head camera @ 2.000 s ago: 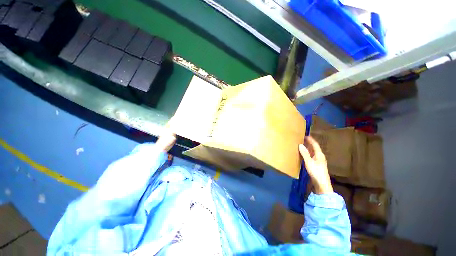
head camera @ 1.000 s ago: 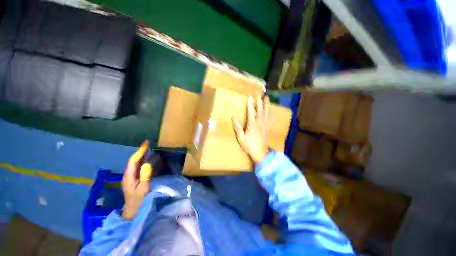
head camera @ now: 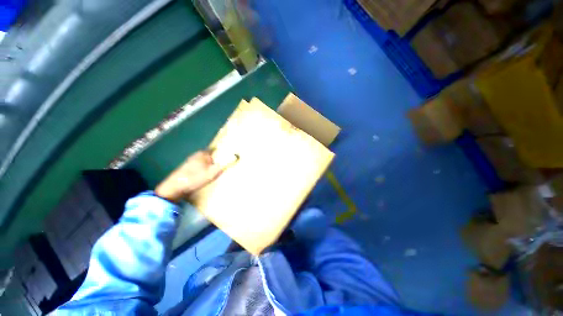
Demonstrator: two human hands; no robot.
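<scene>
A tan shipping carton (head camera: 268, 179) is in front of me at the green bench's end, its broad pale face towards the camera, overexposed. A tan flap (head camera: 308, 119) sticks out at its far right side. My left hand (head camera: 196, 174) grips the carton at its left edge, with a fingertip lying on the pale face. The carton's inside is not visible. My right hand is not in view. Black product boxes (head camera: 73, 216) stand in rows on the bench at the left, partly behind my left sleeve.
The green bench (head camera: 166, 80) has a worn divider strip. Tan cartons (head camera: 460, 40) and a yellow block (head camera: 525, 105) are at the right, with blue pallet edges (head camera: 407, 62) beside them. Clear film (head camera: 549, 228) lies at the lower right. The blue floor (head camera: 346, 92) has a yellow line.
The view has swung to the right. The carton has turned, and its broad face is now towards me. My left hand, earlier off the carton, now holds it; my right hand has gone from view.
</scene>
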